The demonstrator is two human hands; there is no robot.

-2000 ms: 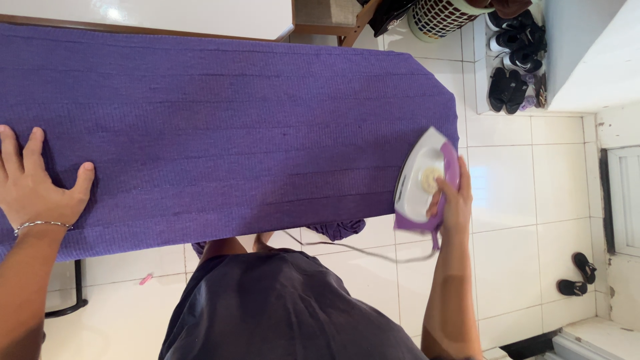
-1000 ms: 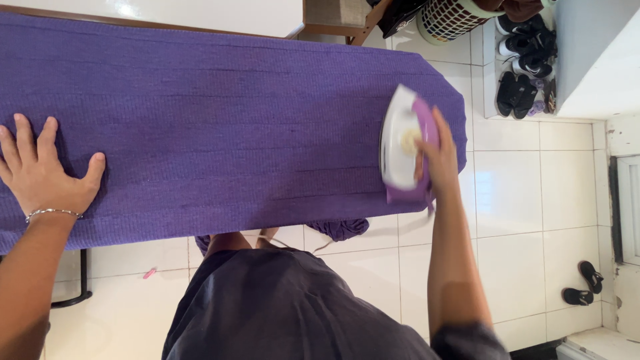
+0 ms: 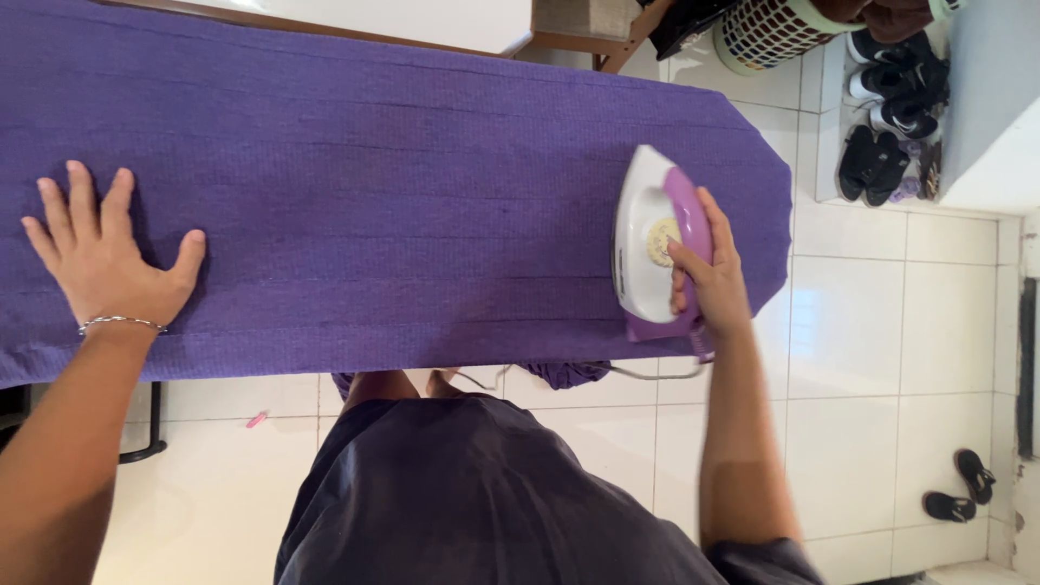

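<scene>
Purple ribbed cloth lies spread over an ironing board, its surface marked by long faint creases. Near the board's tapered right end, my right hand grips the purple handle of a white clothes iron; the iron's tip points toward the far edge, and its soleplate is hidden. A grey cord hangs below the near edge by the iron. My left hand, with a chain bracelet at the wrist, rests palm down on the cloth at the left, fingers spread, holding nothing.
A white table and a wooden frame stand beyond the board. At the upper right are a plastic laundry basket and several shoes. Black sandals lie on the tiled floor. More purple fabric hangs or lies below the near edge.
The iron in my right hand has shifted from the board's right end leftward over the cloth, and its tip has swung toward the far edge. My left hand stays flat on the cloth.
</scene>
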